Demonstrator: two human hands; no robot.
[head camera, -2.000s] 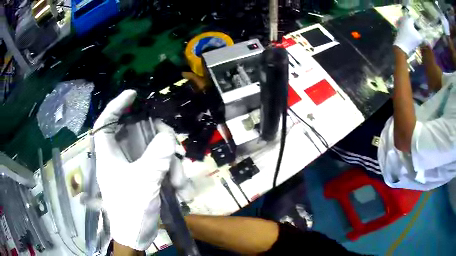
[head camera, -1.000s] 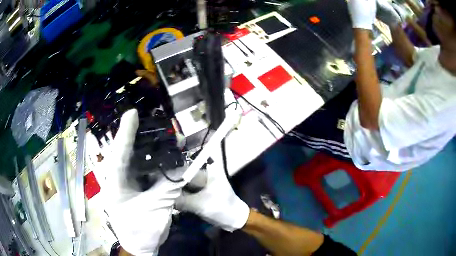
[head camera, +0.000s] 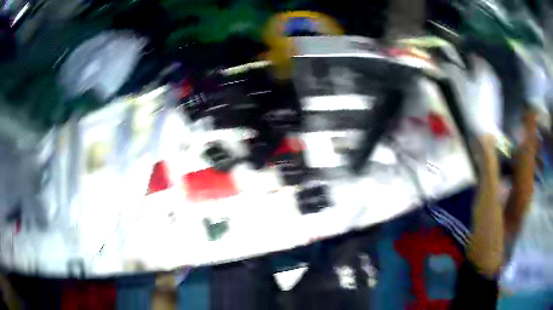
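Note:
The view is strongly blurred. My right hand (head camera: 485, 100), in a white glove, is at the upper right, at the end of a bare forearm with a black sleeve; its fingers and any hold are too blurred to tell. My left hand is not visible. The dark screwdriver (head camera: 382, 124) stands tilted in front of the grey screw feeder (head camera: 336, 45). A black fitting (head camera: 313, 198) lies near the bench's front edge, another black fitting (head camera: 219, 154) lies further left, and a dark heap (head camera: 242, 115) is behind. Pale metal strips (head camera: 60, 181) are smeared at left.
A yellow tape roll (head camera: 336, 25) is behind the feeder. A crumpled clear bag (head camera: 103, 60) is rear left. Red squares (head camera: 209, 183) mark the white bench covering. A red stool (head camera: 424, 266) is below at right. Another person's arm (head camera: 522, 169) shows at the right edge.
The view has swung left and blurred. My left hand has left the picture. My right hand has moved from the bench's front to the far right. The screwdriver now leans.

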